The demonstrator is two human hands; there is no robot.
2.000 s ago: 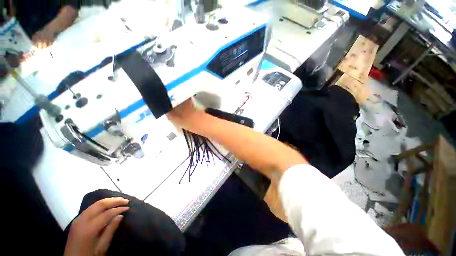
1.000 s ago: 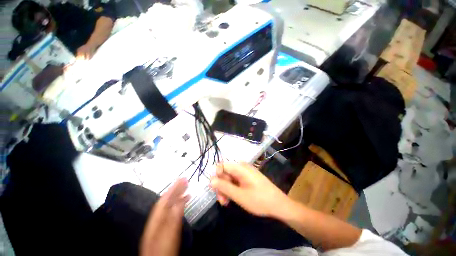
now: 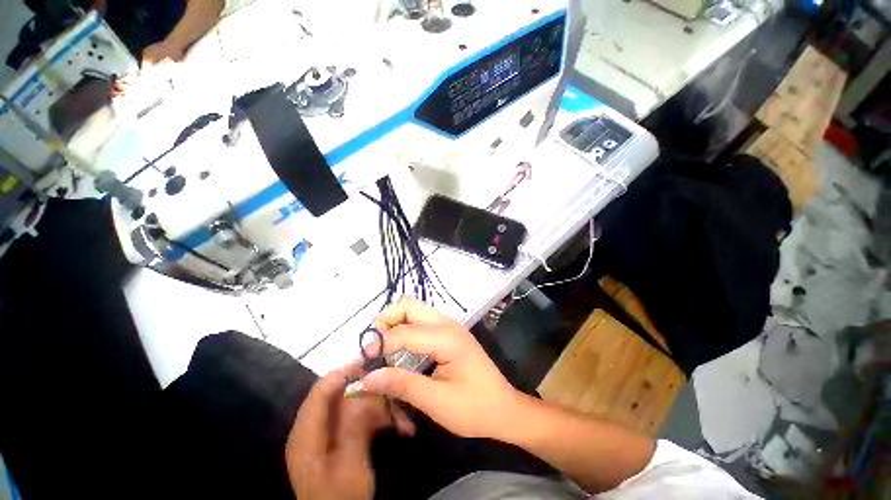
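Observation:
My right hand [image 3: 445, 376] is at the table's front edge and pinches a small black cord loop [image 3: 372, 342] between thumb and fingers. My left hand [image 3: 337, 430] is beside and under it, its fingertips close to the loop; whether it also grips the cord is hidden. A bunch of thin black cords [image 3: 401, 244] lies on the white table behind the hands. Black cloth [image 3: 239, 391] lies at the table's front edge and over the lap, left of my hands.
The white sewing machine [image 3: 391, 137] stands behind, with a wide black strip [image 3: 291, 151] over its arm. A phone [image 3: 471, 230] with a white cable and a pink-handled tool [image 3: 512, 186] lie right of the cords. A wooden stool [image 3: 615, 371] stands at right. Another person's arm shows top left.
My right hand left the machine arm and came to the front edge. My left hand moved off the cloth to meet it. A small cord loop now shows in my right fingers.

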